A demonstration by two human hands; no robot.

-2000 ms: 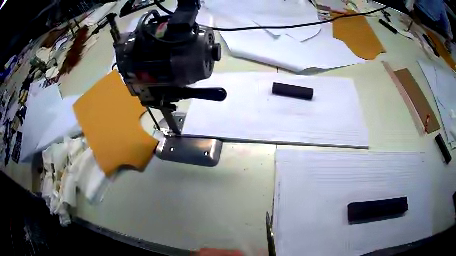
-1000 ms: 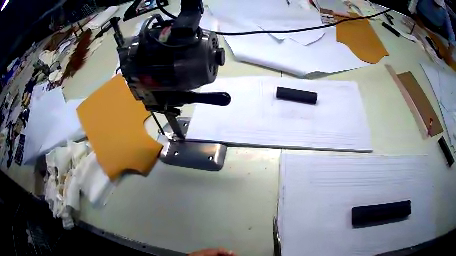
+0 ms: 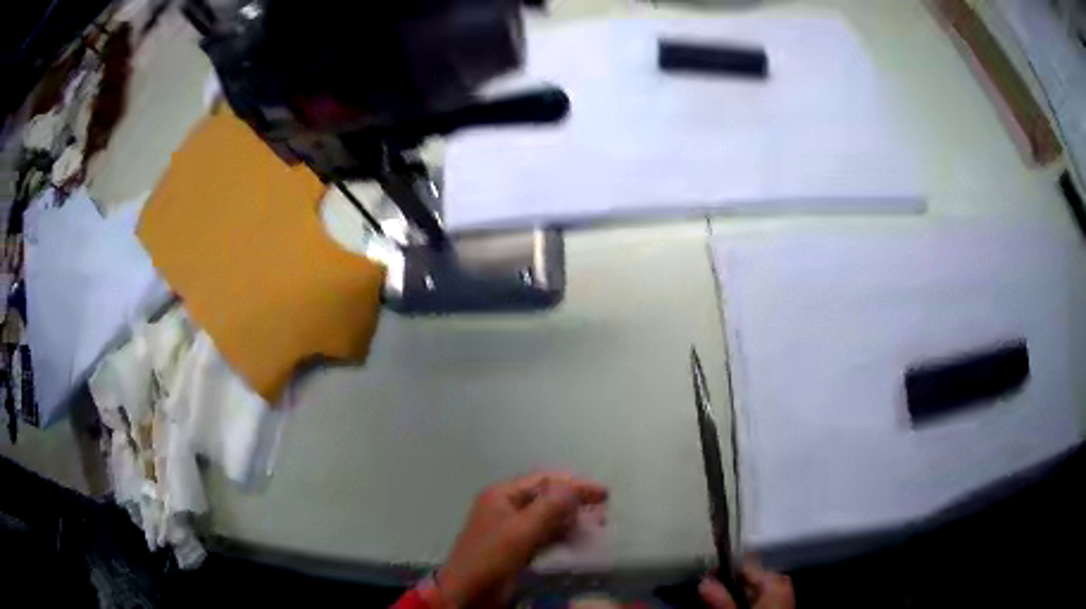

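Note:
My left hand (image 3: 524,529) is bare, at the bottom middle near the table's front edge. Its fingertips are pinched together beside a small pale piece (image 3: 584,541), blurred; whether they grip it is unclear. My right hand (image 3: 750,585), cut off by the bottom edge, holds fabric shears (image 3: 710,464) by the handle end. The long dark blades point away from me, along the left edge of the near white lay (image 3: 834,476). A dark weight (image 3: 967,381) lies on that lay.
The cutting machine (image 3: 381,71) stands at upper left on its metal base plate (image 3: 488,274), against the far white lay (image 3: 595,155), which bears another dark bar (image 3: 712,57). A mustard piece (image 3: 256,256), white offcuts (image 3: 179,416) and a brown board (image 3: 994,77) lie around.
The view has tipped down, so table things sit higher in the picture. Both hands now show; before, only a bit of one hand showed. The shears are now in view with my right hand on them.

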